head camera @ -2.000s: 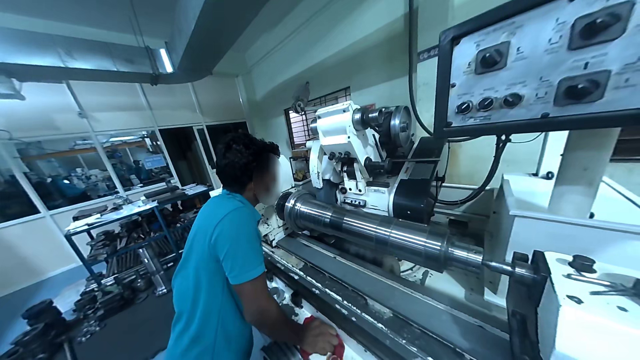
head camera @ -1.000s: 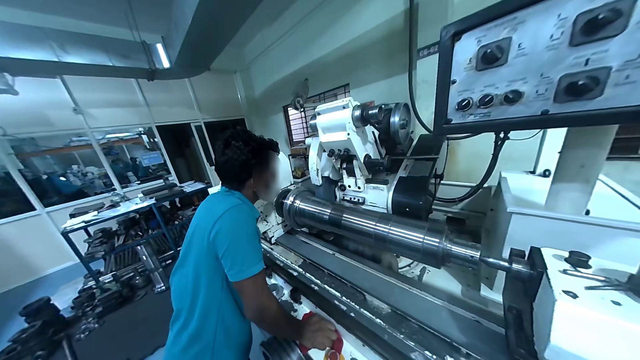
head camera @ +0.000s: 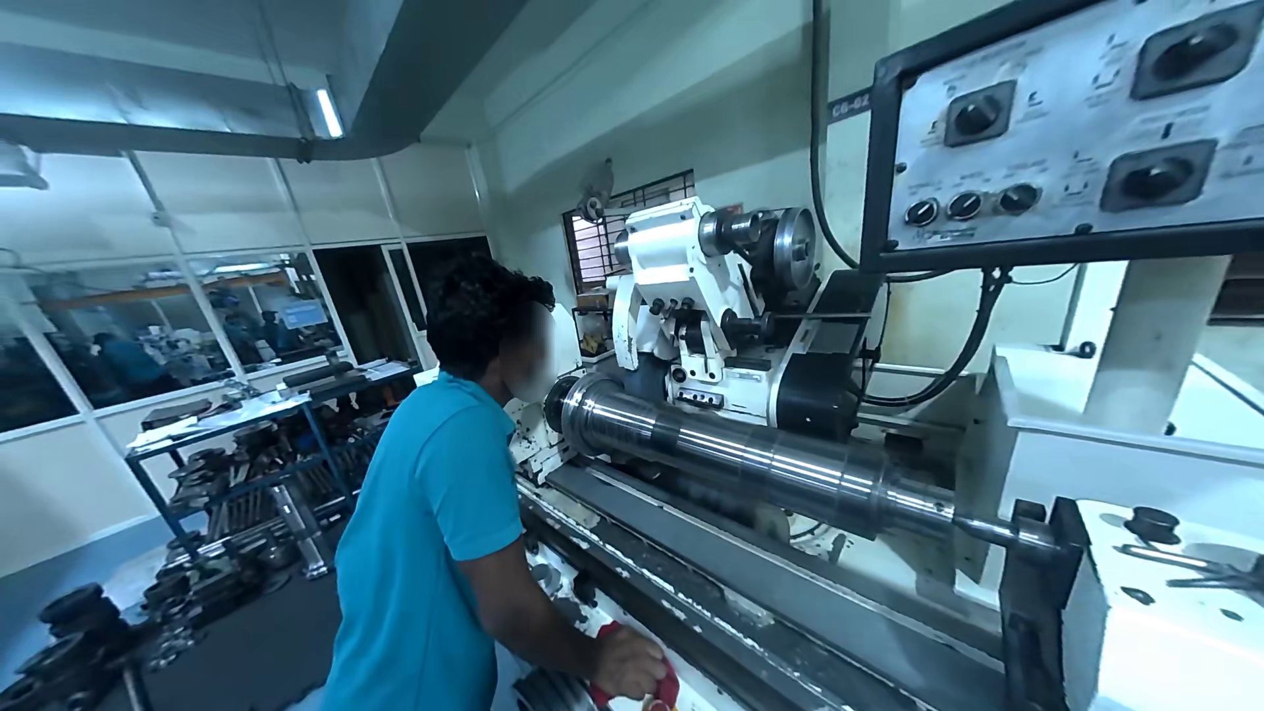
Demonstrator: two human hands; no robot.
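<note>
Neither my left hand nor my right hand shows in the head view. A long polished steel shaft [head camera: 750, 459] lies across a white cylindrical grinding machine, its right end borne by the tailstock [head camera: 1145, 592]. Behind the shaft stands the white wheelhead assembly [head camera: 671, 252] with a round flange. A co-worker in a blue T-shirt [head camera: 425, 533] leans toward the shaft's left end. The co-worker's hand [head camera: 629, 662] rests on a red part, perhaps a handwheel, low at the front of the machine.
A control panel [head camera: 1076, 128] with rotary knobs hangs at upper right, with black cables [head camera: 973, 346] below it. The machine bed [head camera: 721, 592] runs diagonally beneath the shaft. At left, a blue-framed rack [head camera: 326, 449] holds metal parts; more parts [head camera: 84, 632] stand on the floor.
The co-worker's hand has shifted on the red part at the front of the machine. The co-worker still leans toward the shaft.
</note>
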